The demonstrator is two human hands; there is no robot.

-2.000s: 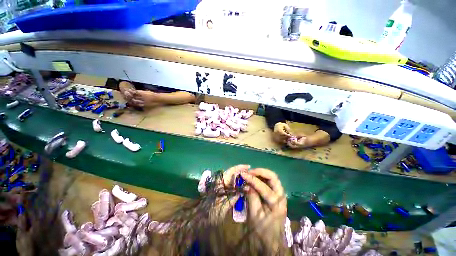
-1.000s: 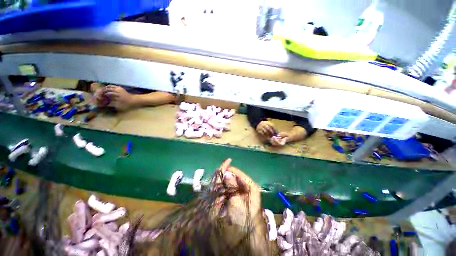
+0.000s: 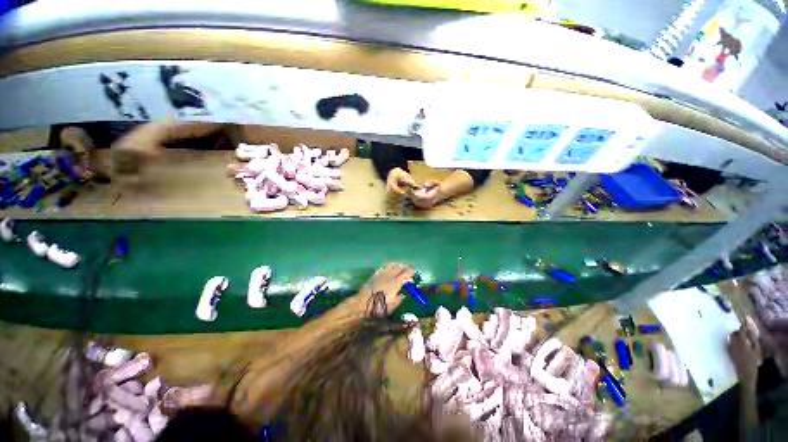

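Observation:
My left hand (image 3: 389, 287) is over the green conveyor belt (image 3: 363, 246), its forearm coming from the lower left. Its fingertips are at the end of a blue battery cell (image 3: 416, 293) on the belt; whether they grip it cannot be told. Left of the hand, a pale pink shell with blue inside (image 3: 309, 296) lies on the belt, with two more curved shells (image 3: 259, 287) beyond it. A large heap of pink shells (image 3: 510, 371) lies on the near bench. Dark hair strands cover much of the bottom centre. My right hand cannot be made out.
Another shell heap (image 3: 125, 393) lies at lower left. Blue cells (image 3: 624, 354) lie right of the large heap. Across the belt are people's hands (image 3: 423, 192), pink shells (image 3: 289, 177) and a blue tray (image 3: 639, 187). A white power strip (image 3: 536, 138) hangs overhead. Another person's hand (image 3: 745, 345) shows at right.
The view has swung right. Two seconds ago both hands held a pink shell with a blue cell; now a blue-filled shell lies on the belt and my left hand has reached to a loose cell.

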